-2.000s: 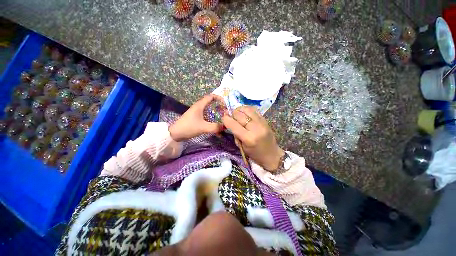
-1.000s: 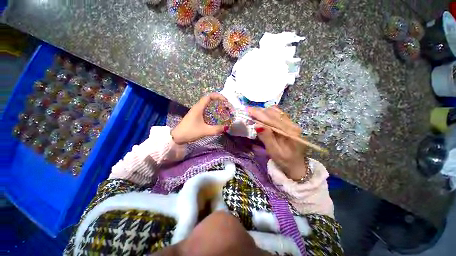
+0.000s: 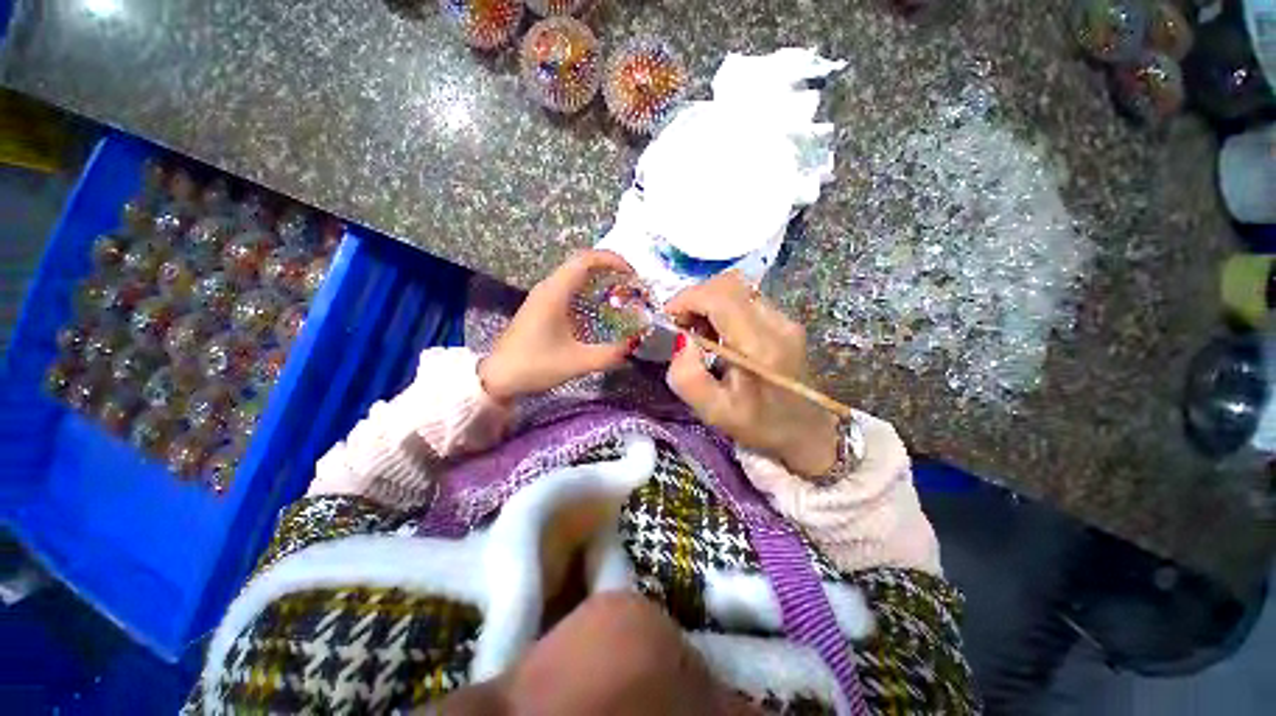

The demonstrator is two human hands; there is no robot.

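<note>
My left hand (image 3: 549,333) holds a round clear ball (image 3: 606,308) with multicolour beaded glitter between thumb and fingers. My right hand (image 3: 756,361) holds a thin wooden brush (image 3: 767,369), its tip at the ball's right side; whether it touches cannot be told. A round white dish (image 3: 714,182) lies on a crumpled, blue-stained white sheet (image 3: 787,70) just beyond my hands. A loose pile of small clear pieces (image 3: 966,252) lies on the counter to the right.
The speckled counter (image 3: 336,112) bears several spiky orange-red balls (image 3: 645,87) at the back. A blue crate (image 3: 266,420) full of balls stands at the left. At the far right are more balls (image 3: 1150,84), a white cup (image 3: 1245,179), a yellow item (image 3: 1245,290) and a dark round container (image 3: 1226,396).
The brush tip has come to the ball as my right hand moved left and slightly up. My left hand still holds the ball. The whole view has shifted slightly.
</note>
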